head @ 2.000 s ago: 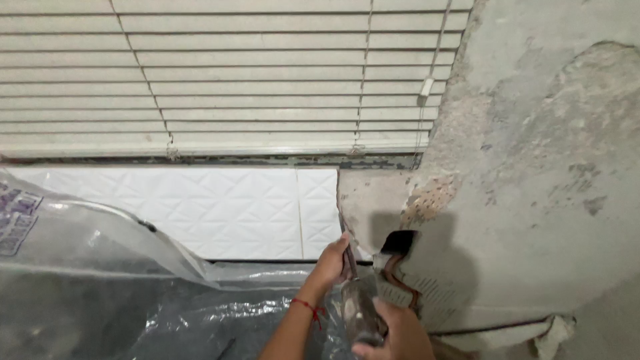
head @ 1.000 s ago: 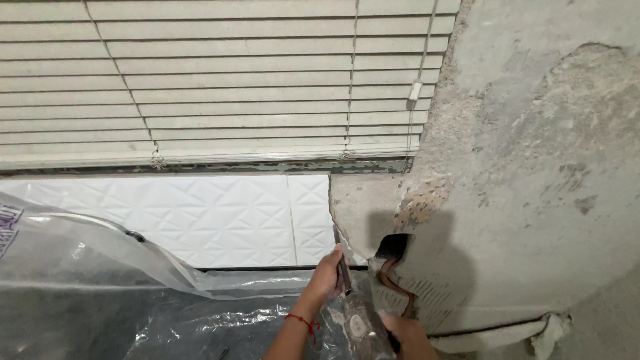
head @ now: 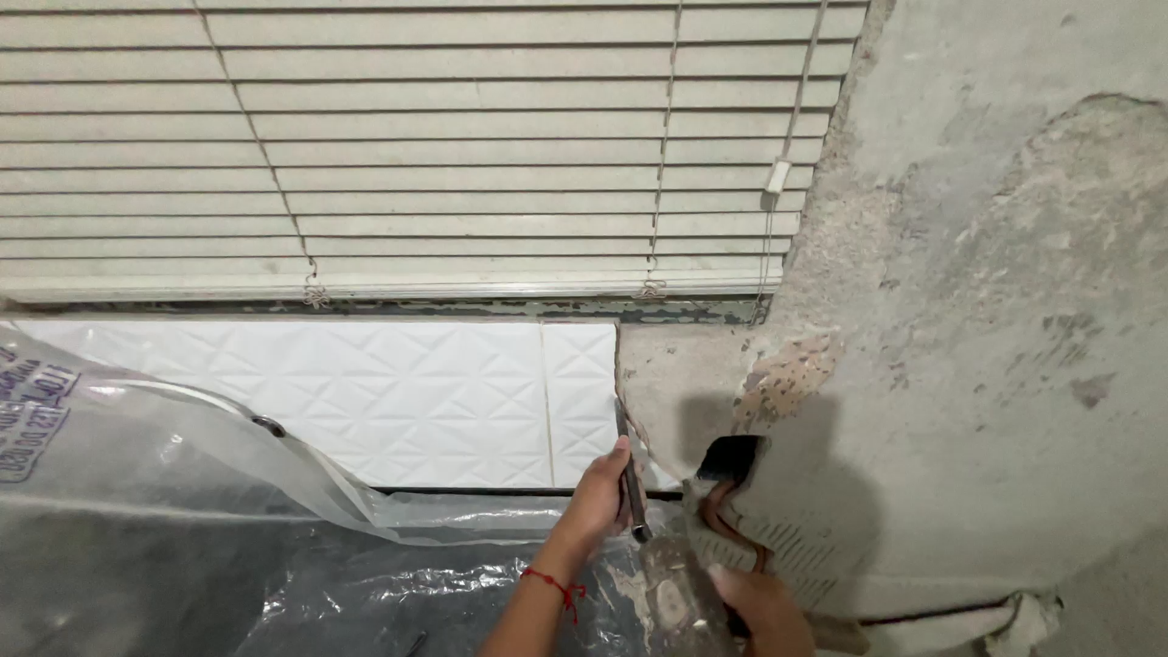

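My left hand (head: 598, 493) is closed around a slim dark metal chisel (head: 631, 493), its tip at the broken right edge of a white, relief-patterned tile (head: 582, 401). The thumb lies along the shaft. My right hand (head: 762, 607) grips what looks like a hammer, with a thick, worn, greyish head (head: 680, 593) and part of a brownish handle (head: 839, 634) showing at the right. The head is close to the chisel's butt end; whether they touch cannot be told. A red string bracelet (head: 552, 584) circles my left wrist.
White slatted blinds (head: 411, 155) hang above the tiled ledge. Clear plastic sheeting (head: 228, 465) with printed writing drapes over the ledge's left front and below. A black recess (head: 730, 456) with a curved orange-brown conduit (head: 725, 525) is right of the hands. Rough plaster wall (head: 985, 274) fills the right side.
My right hand sits slightly farther right of my left hand than two seconds ago. My left hand keeps the chisel at the tile's broken edge.
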